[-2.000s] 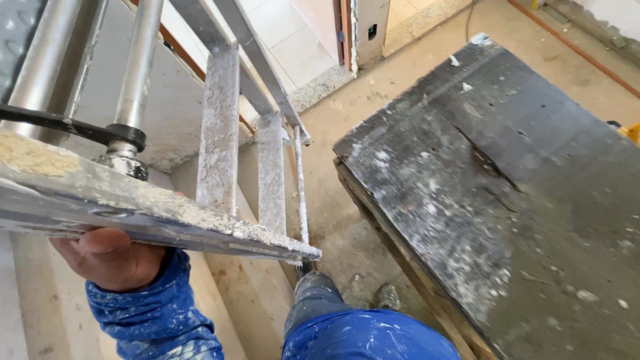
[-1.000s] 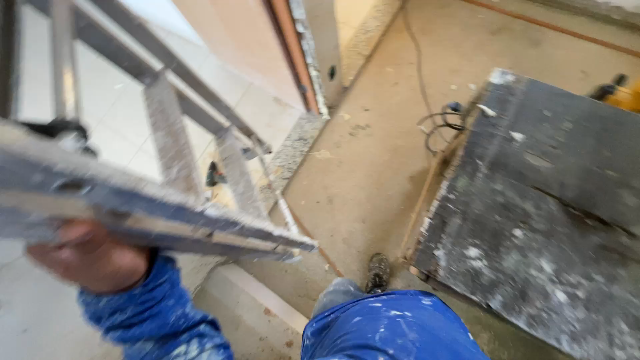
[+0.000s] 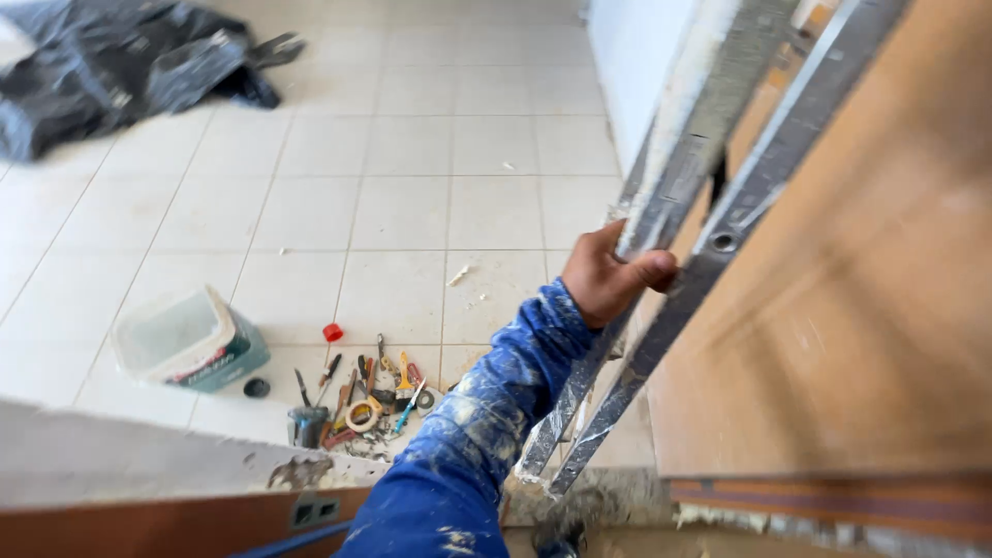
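Observation:
My left hand [image 3: 608, 279], in a blue sleeve spattered with white, is closed around a rail of a metal stepladder [image 3: 744, 209]. The thumb lies across the rail's near side. The ladder's two rails run close together from the upper right down to the floor by the doorway, crusted with white material; it looks folded or nearly so. My right hand is out of view.
A wooden door [image 3: 821, 310] stands just right of the ladder. Hand tools, a roll of tape [image 3: 363, 415] and an emptied-looking plastic tub [image 3: 194, 341] lie on the tiled floor at left. Crumpled dark sheeting [image 3: 116, 77] is farther off. A wall edge [image 3: 178, 449] crosses the lower left.
The view has swung from the dark board and bare floor to the doorway and tiled room. The ladder, at the left before, now stands right of centre, still in my left hand.

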